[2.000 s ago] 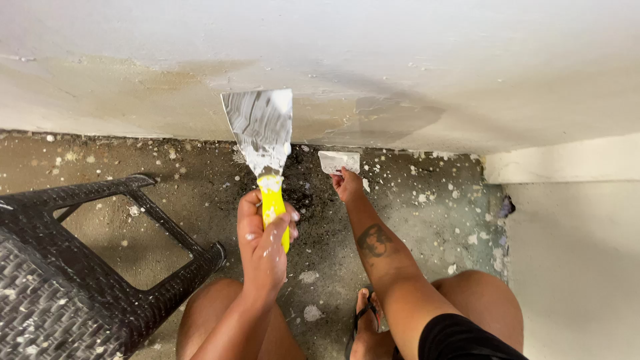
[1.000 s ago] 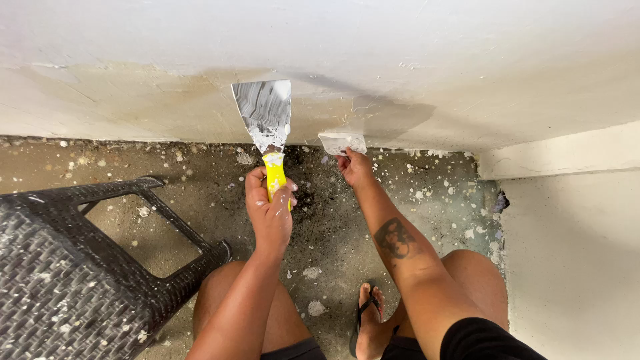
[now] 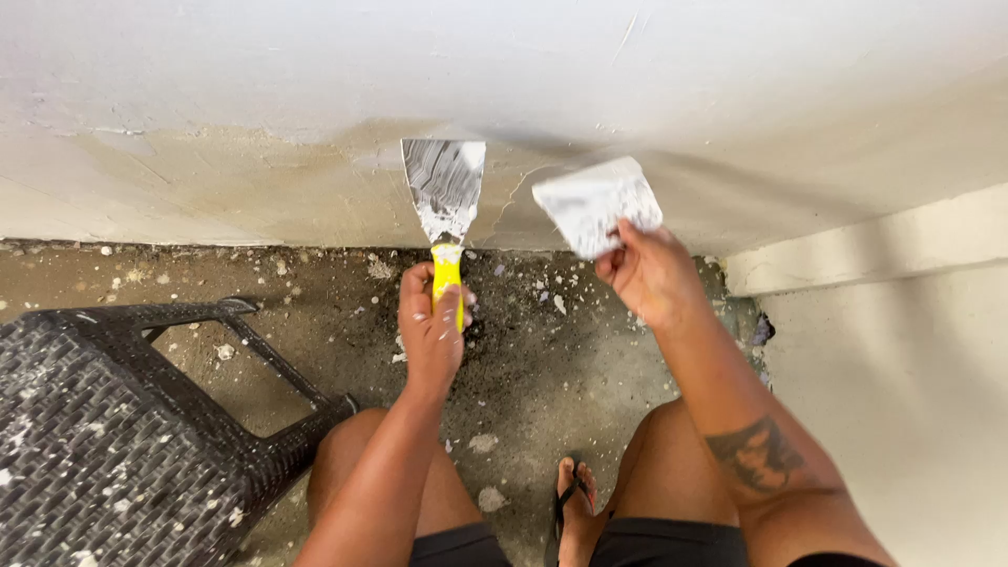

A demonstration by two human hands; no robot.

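My left hand (image 3: 431,327) grips the yellow handle of a putty knife (image 3: 446,189), blade up, its metal streaked with white compound. To the right, my right hand (image 3: 650,272) pinches the lower edge of a flat, smeared spreader blade (image 3: 602,205) between thumb and fingers. Both tools are in front of the lower wall (image 3: 276,181), which shows beige, patchy areas below a whiter coat. A thin curved edge of coating runs between the two blades. Whether either blade touches the wall, I cannot tell.
A black woven-pattern plastic stool (image 3: 118,441), spotted with white, stands at the left. Splatters and dark grit cover the concrete floor (image 3: 378,346) along the wall's foot. A pale ledge (image 3: 874,252) meets the wall at the right. My sandalled foot (image 3: 575,496) is below.
My right hand has lifted the spreader blade from near the wall's foot, up and to the right, and its face now shows more. My left hand still holds the putty knife upright.
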